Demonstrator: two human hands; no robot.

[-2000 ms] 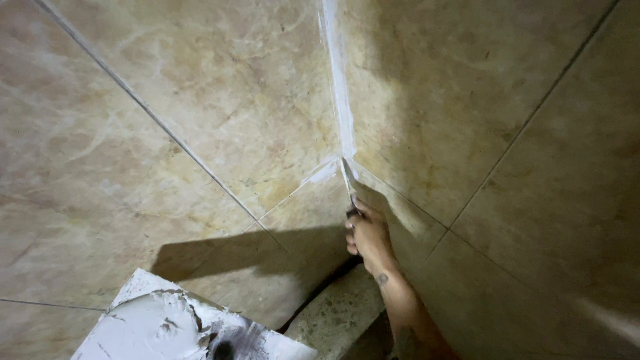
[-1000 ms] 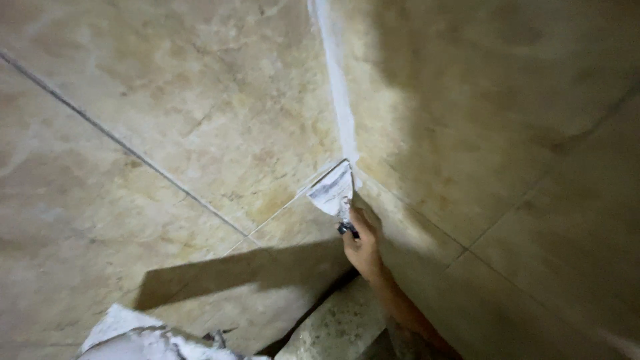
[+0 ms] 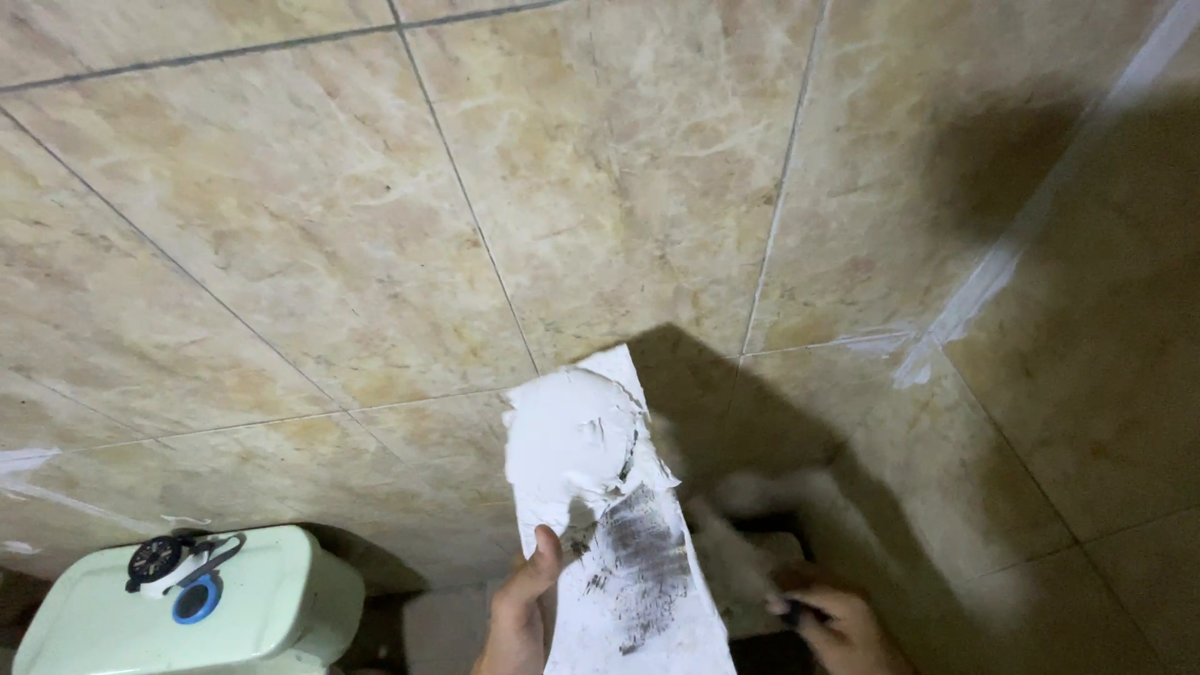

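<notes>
My left hand [image 3: 527, 600] grips a flat white board [image 3: 656, 623] by its left edge, thumb on top. A thick mound of white paste [image 3: 572, 422] lies on the board's upper part, with dark smears below it. To the right of the board, my right hand [image 3: 839, 623] holds a putty knife [image 3: 736, 548] by its dark handle; the blade is blurred and points up and left. White paste coats the wall corner joint [image 3: 980, 281] at the right and the start of a tile joint beside it.
Marbled beige wall tiles [image 3: 309, 216] with dark joints fill the view. At the lower left stands a pale green toilet tank [image 3: 253, 600] with a wristwatch [image 3: 155, 560] and a blue ring-shaped object [image 3: 197, 600] on its lid. More white paste [image 3: 26, 459] marks the wall at the far left.
My right hand has drawn the putty knife away from the wall corner and down beside the board. The view has swung left, bringing in the toilet tank and my left hand.
</notes>
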